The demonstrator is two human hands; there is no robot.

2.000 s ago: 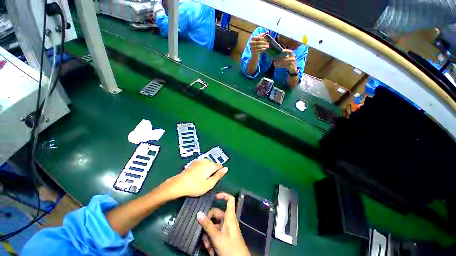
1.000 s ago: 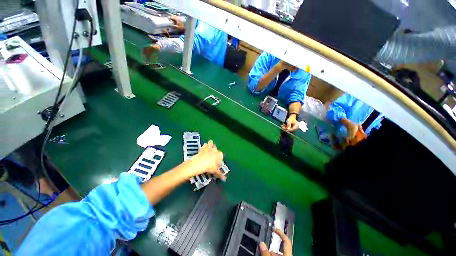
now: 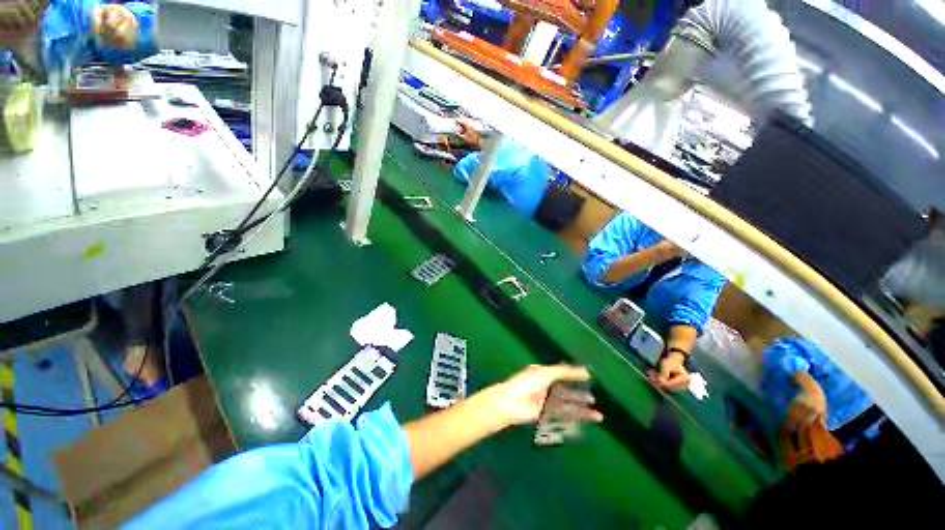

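My left hand (image 3: 539, 395) reaches out over the green bench beside the belt, its fingers on a slotted jig plate (image 3: 560, 416) that looks blurred. A second slotted jig plate (image 3: 447, 370) lies flat to the left of that hand. A third slotted jig plate (image 3: 348, 387) lies further left, next to my blue sleeve. The dark ribbed block (image 3: 464, 503) shows only in part at the bottom edge. My right hand is out of the picture.
A crumpled white wipe (image 3: 380, 328) lies behind the plates. Another slotted plate (image 3: 432, 269) and a thin metal frame (image 3: 512, 287) lie on the belt. A white post (image 3: 374, 145) and machine (image 3: 135, 238) stand left. Coworkers' hands are opposite, one at an orange fixture (image 3: 810, 445).
The view has swung so the bench items sit further right and lower. My left hand has moved towards the belt with a slotted plate. My right hand and the phone fixture have left the picture.
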